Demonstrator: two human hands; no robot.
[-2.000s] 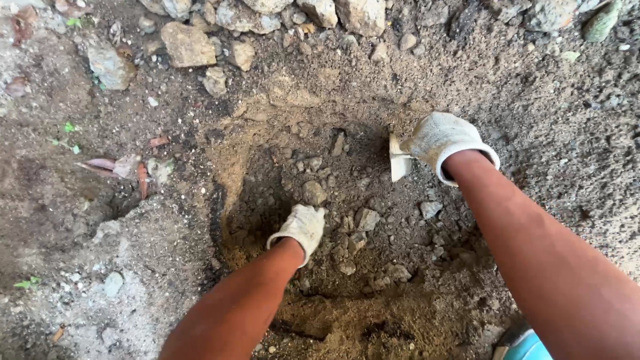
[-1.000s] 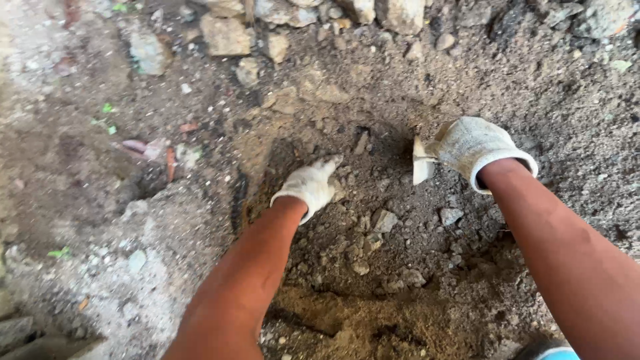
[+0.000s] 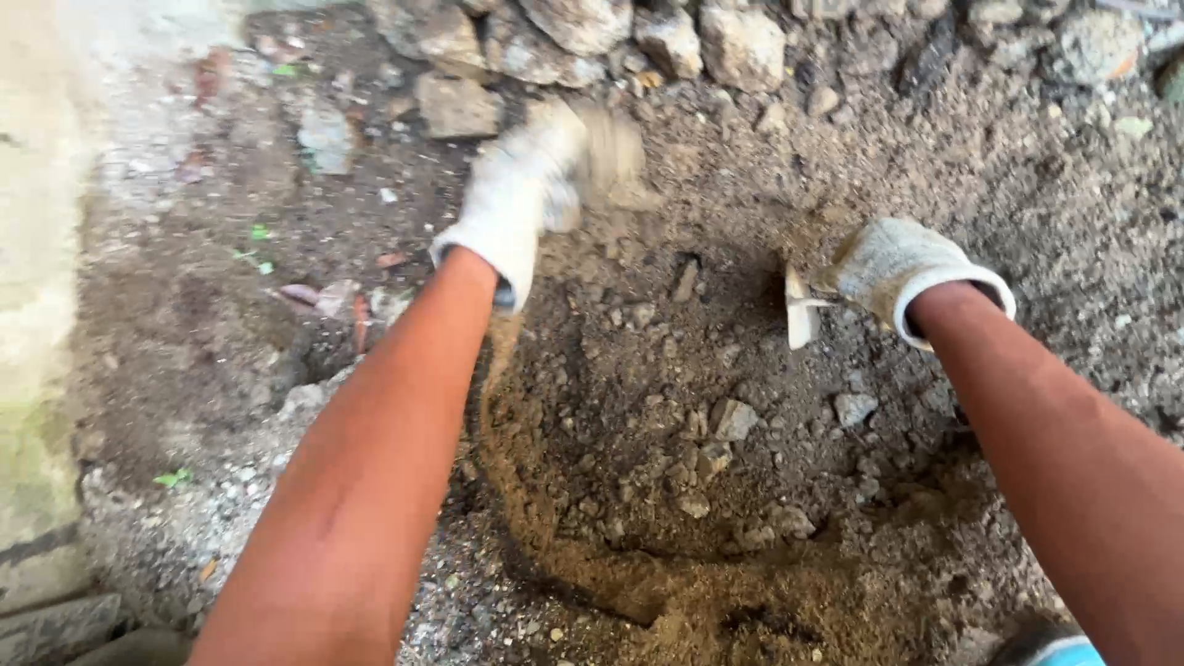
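My left hand, in a white knit work glove, is over the upper left rim of a shallow dug pit. Motion blurs its fingers, and a tan blurred shape, perhaps a stone or loose soil, is just to their right; whether I hold it I cannot tell. My right hand, in a soiled glove of the same kind, is closed on a small hand tool with a pale metal blade, which rests at the pit's right side. The handle is hidden in the glove.
A row of rough stones lies along the top. Broken stones and clods are scattered in the pit. A pale wall or slab edge runs down the left, with dark blocks below it. Something light blue shows at bottom right.
My left hand has moved from inside the pit up to its upper left rim. My right hand stays at the right side with the tool. The view has shifted somewhat.
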